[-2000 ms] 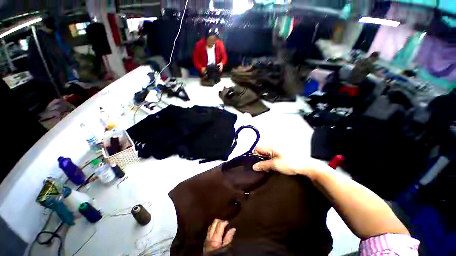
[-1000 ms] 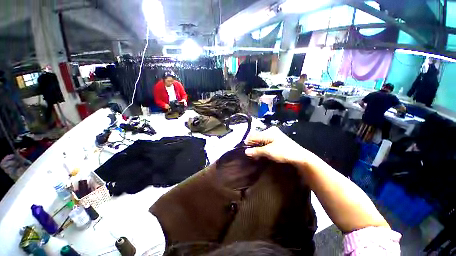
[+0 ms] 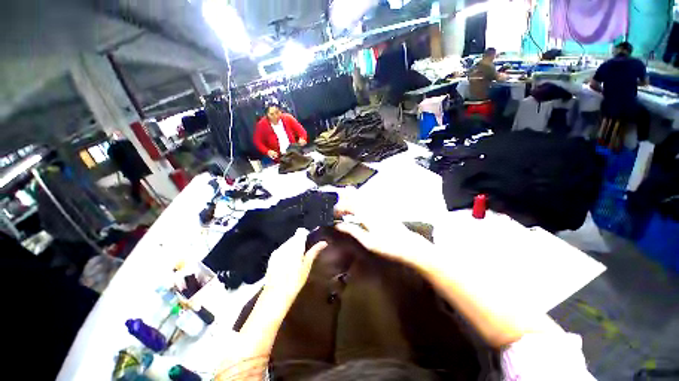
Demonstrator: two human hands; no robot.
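Note:
A brown sleeveless garment (image 3: 305, 327) is raised close in front of me over the white table (image 3: 521, 257), its lower part cut off by the picture's edge. A small dark button (image 3: 333, 297) shows below its neck. My left hand (image 3: 290, 260) holds the garment at the left of the neck, thumb towards the middle. My right hand (image 3: 365, 235) holds it at the neck and right shoulder. The hanger's hook cannot be made out now. The fingertips are partly hidden and blurred.
Black garments (image 3: 275, 227) lie behind my left hand. A purple bottle (image 3: 146, 335) and small basket (image 3: 195, 283) are at left. A red thread cone (image 3: 479, 206) and black heap (image 3: 528, 175) are at right. A person in red (image 3: 277, 134) stands across the table.
My left hand has come up to the garment's neck beside my right hand. The hanger hook no longer shows. The view has swung right, bringing the red cone and table corner into sight.

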